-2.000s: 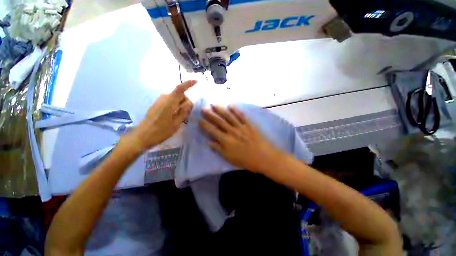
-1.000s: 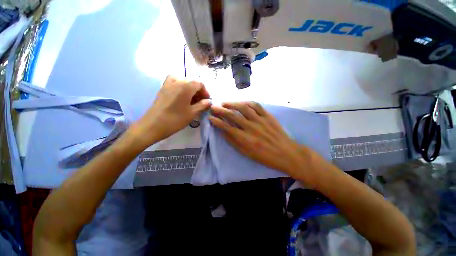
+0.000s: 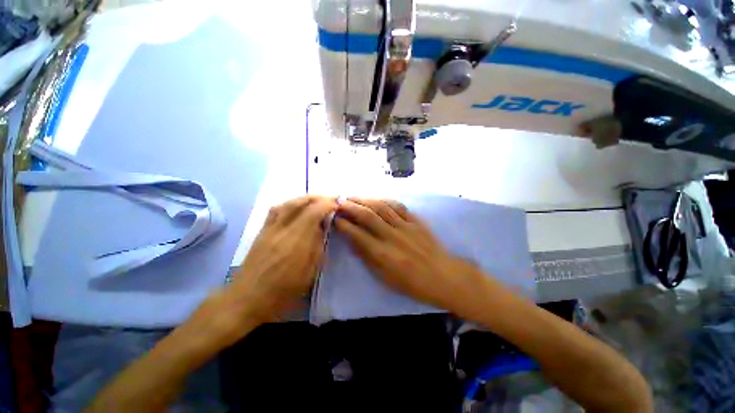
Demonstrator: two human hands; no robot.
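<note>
A light blue cut panel (image 3: 475, 234) lies on the machine bed in front of the needle area, its left edge folded into a narrow band that reaches the table's front edge. My left hand (image 3: 286, 254) pinches the top of this folded edge with its fingertips. My right hand (image 3: 395, 250) lies on the panel, its fingertips meeting my left fingers at the same edge. The presser foot area (image 3: 363, 139) is beyond my fingers, apart from the cloth and partly lost in the lamp glare.
The white JACK machine head (image 3: 516, 81) stands above the bed. At left, a looped blue strip (image 3: 173, 193) lies on a larger blue panel stack (image 3: 145, 105). Black-handled scissors (image 3: 667, 250) rest on a grey cloth at right. A blue-rimmed basket (image 3: 504, 367) is below the table edge.
The panel has been opened flat to the right, and its left edge now forms a straighter narrow fold. My left hand has come down beside this edge, against my right fingertips. The view has shifted.
</note>
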